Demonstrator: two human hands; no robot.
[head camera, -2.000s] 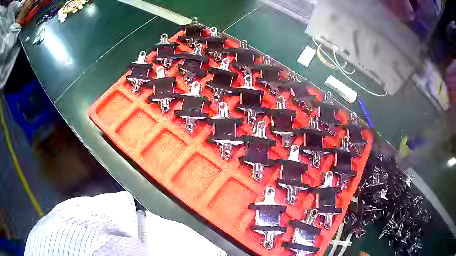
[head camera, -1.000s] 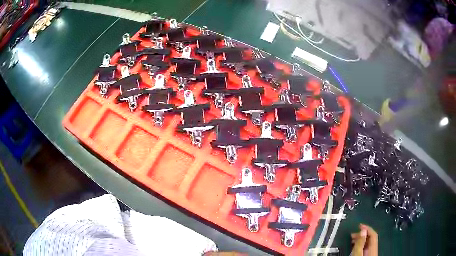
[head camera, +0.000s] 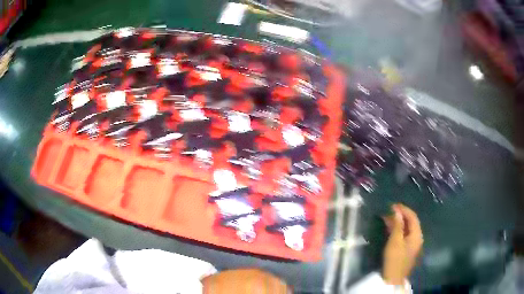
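Note:
An orange-red pocket tray lies in front of me. Several black units with silver spring clips on opposite edges fill most of it. The near row has several bare pockets at its left. The frame is motion-blurred. My right hand is over the bench right of the tray, below the clip pile, thumb and fingertips close together; I cannot tell whether they hold anything. My left hand is at the bottom edge, mostly cut off; its fingers are not visible.
A dark, glittering loose clip pile lies right of the tray. Pale tape marks are on the bench between tray and right hand. Behind the tray are a white paper slip, a white strip and a blurred blue pen.
The view has swung right, so tray and pile appear further left. My right hand now shows further up and more fully. More of my left hand shows at the bottom edge.

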